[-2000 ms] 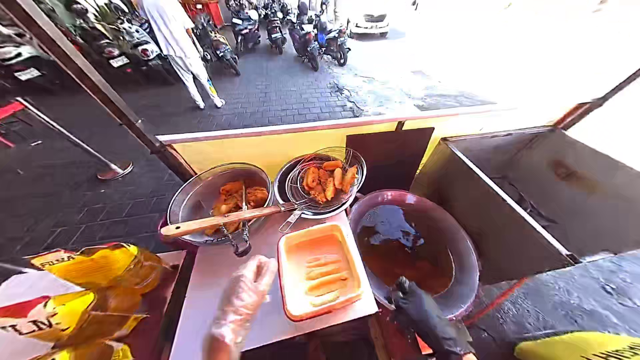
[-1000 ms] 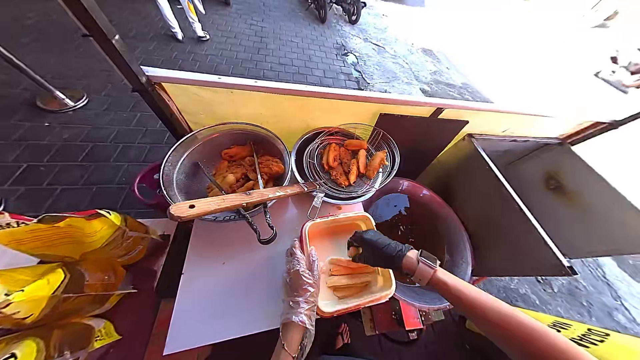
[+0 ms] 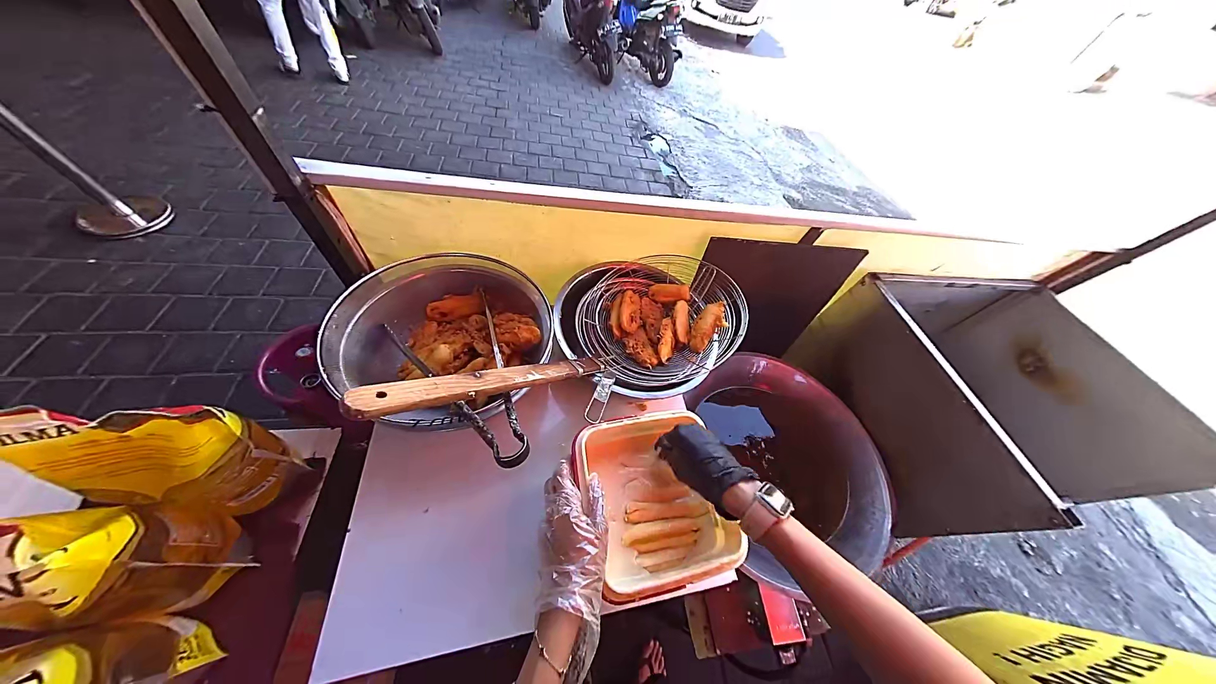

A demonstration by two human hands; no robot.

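My left hand [image 3: 573, 541], in a clear plastic glove, rests against the left wall of an orange plastic tub [image 3: 591, 446]. Inside the tub lie several peeled banana pieces [image 3: 662, 530] in pale batter. My right hand [image 3: 701, 463], in a black glove, is over the tub's upper right part, its fingers bent down; whether they hold a piece is hidden. Behind the tub, a wire skimmer [image 3: 608, 332] with browned fried pieces [image 3: 655, 323] rests on a metal bowl [image 3: 567, 309]. Its wooden handle [image 3: 465, 388] reaches across a colander [image 3: 356, 304] of fried food with metal tongs [image 3: 513, 446].
A wide pan of dark oil [image 3: 869, 494] stands right of the tub, beside an open metal box [image 3: 950, 418]. Bags of cooking oil [image 3: 142, 456] lie at the left. A yellow panel [image 3: 532, 228] borders the back. Beyond it are a person's legs [image 3: 302, 33] and parked motorcycles [image 3: 622, 33].
My left hand has moved from beside the tub, in the oldest frame, to its wall. My right hand has gone from the pan's near edge to over the tub.
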